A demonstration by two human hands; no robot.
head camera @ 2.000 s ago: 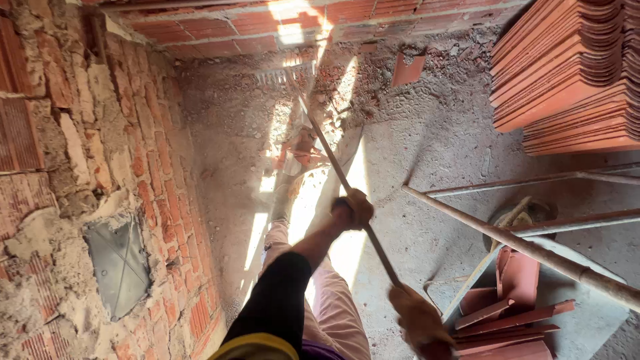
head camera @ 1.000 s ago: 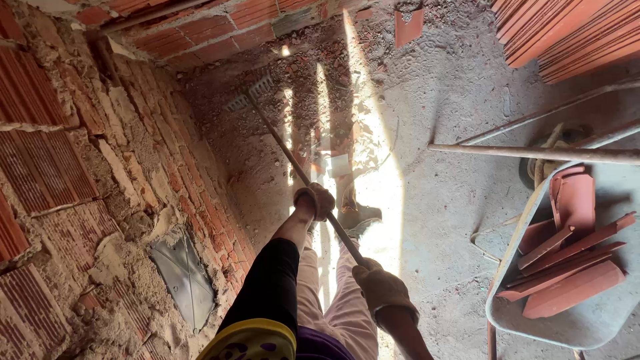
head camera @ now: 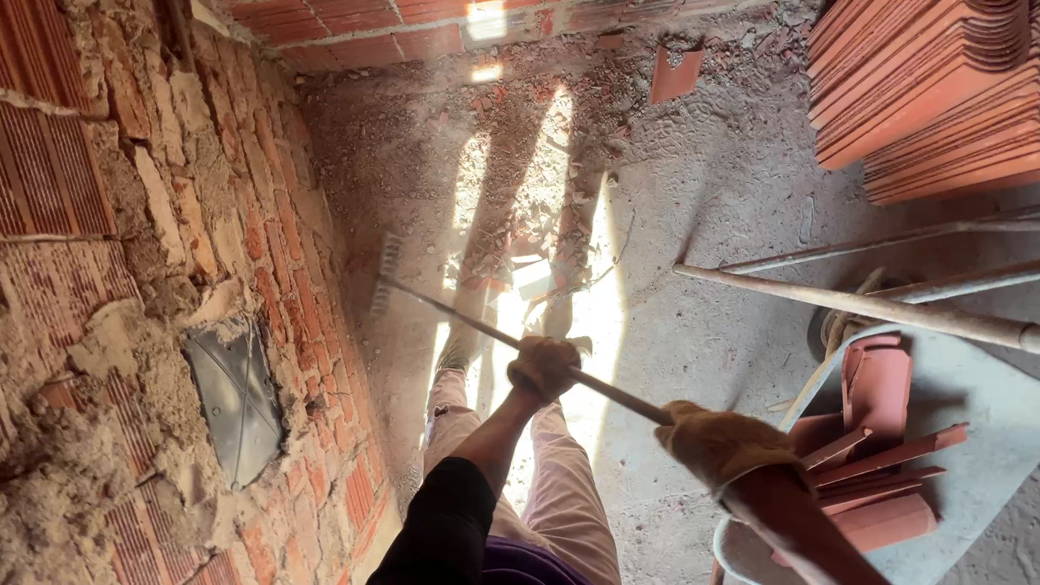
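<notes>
A metal garden rake [head camera: 461, 314] slants across the middle of the view, its toothed head low by the foot of the left brick wall. My left hand [head camera: 546, 367], in a work glove, is closed around the handle about midway. Further up the handle, on the right, my gloved right hand [head camera: 725, 441] grips it near its end. Broken tile and brick rubble [head camera: 496, 252] lies on the floor in front of my feet, partly in bright sunlight.
A wheelbarrow [head camera: 987, 406] holding broken clay tiles [head camera: 881, 382] stands at the right, its handles [head camera: 853, 302] reaching over the floor. Stacked roof tiles [head camera: 918, 73] are at the upper right. The rough brick wall [head camera: 284, 268] runs along the left. A loose tile [head camera: 675, 75] lies near the back wall.
The rake head has come from near the back wall toward my feet, along the left wall. Both hands keep hold of the handle. The view has shifted.
</notes>
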